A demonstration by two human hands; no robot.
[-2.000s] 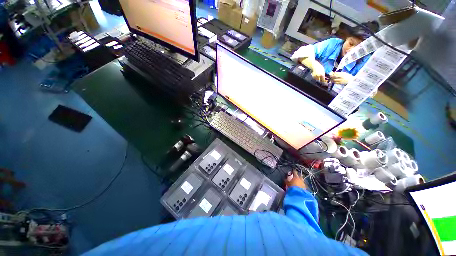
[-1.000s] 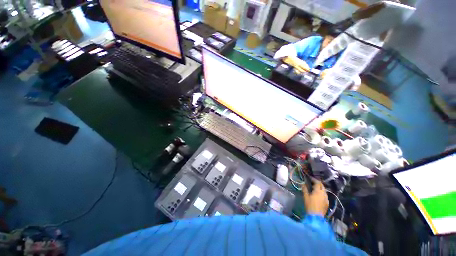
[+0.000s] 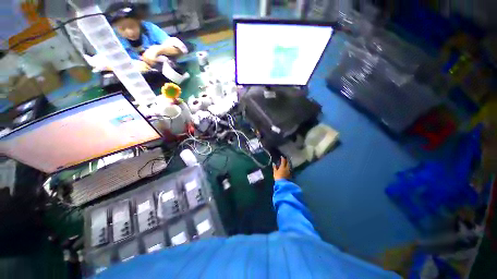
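Observation:
My right hand reaches forward at the bench's right edge, in a blue sleeve. Its fingers lie over a small dark thing, probably a black mouse, mostly hidden and blurred. The right monitor stands beyond it, with a green block on a white screen. The grey device tray lies to the left of my hand, with devices in its rectangular pockets. A white mouse lies behind the tray. My left hand is not in view.
The middle monitor and light keyboard stand at left. A black computer case is under the right monitor. Tangled white cables and label rolls lie behind. A co-worker in blue sits opposite. Plastic-covered stacks stand at right.
The view has swung right. My right hand has moved from the white mouse, past the cables, to the bench's right edge. The right monitor is now fully in view.

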